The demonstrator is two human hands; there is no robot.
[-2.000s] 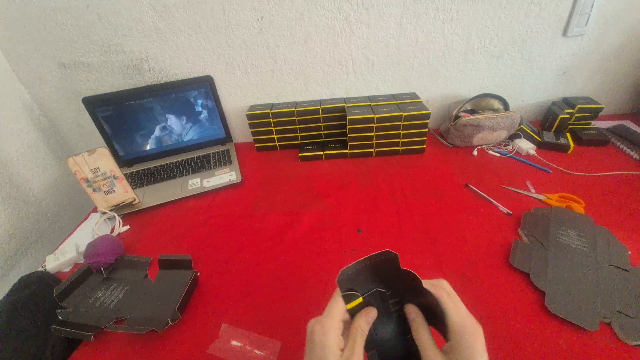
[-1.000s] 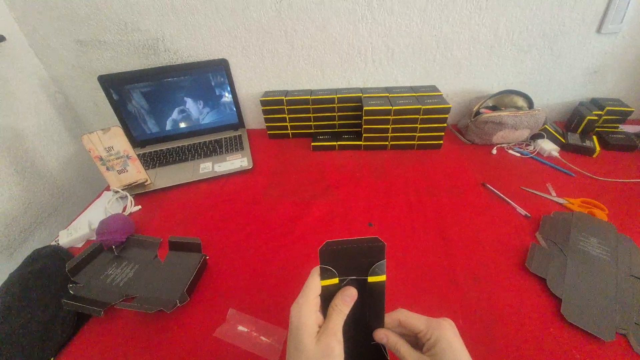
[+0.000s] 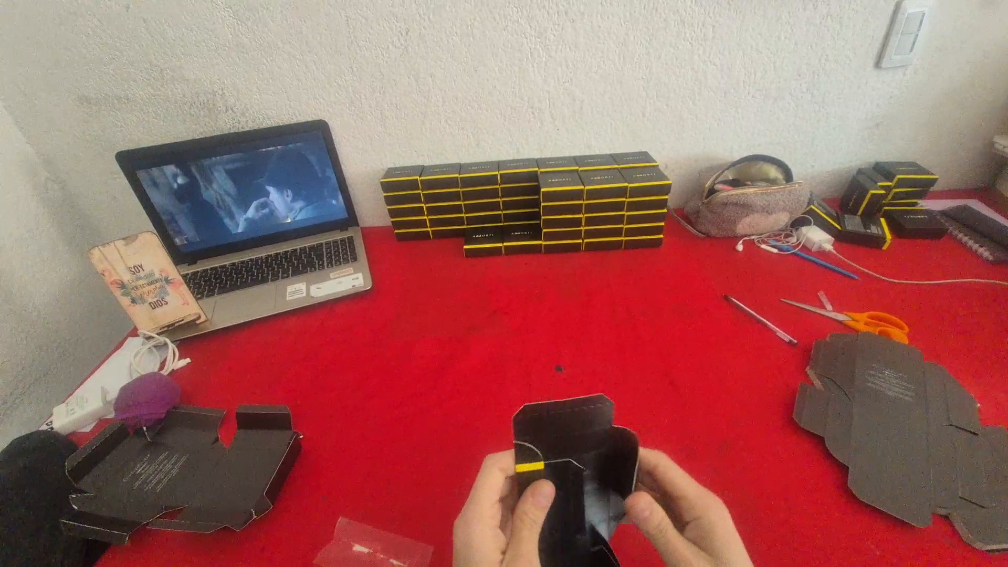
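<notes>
A black cardboard box blank (image 3: 571, 472), partly folded and with a yellow strip, is upright between my hands at the bottom centre. My left hand (image 3: 508, 516) grips its left side, the thumb pressed on the front panel. At the right side flap my right hand (image 3: 681, 516) has its fingers behind the card and its thumb at the edge. The lower end of the box is cut off by the frame. Unfolded black cardboard blanks (image 3: 890, 425) lie to the right, and a partly folded blank (image 3: 189, 472) lies to the left.
Stacked black-and-yellow boxes (image 3: 602, 209) line the wall. A laptop (image 3: 268, 272) with a phone case (image 3: 146, 283) against it stands back left. Scissors (image 3: 874, 323), a pen (image 3: 760, 319), a pouch (image 3: 748, 201) and earphones lie right. Clear plastic film (image 3: 374, 545) lies near the front edge.
The right side flap of the box, folded in one second ago, now stands outward. My right hand has moved up from the lower corner to that flap.
</notes>
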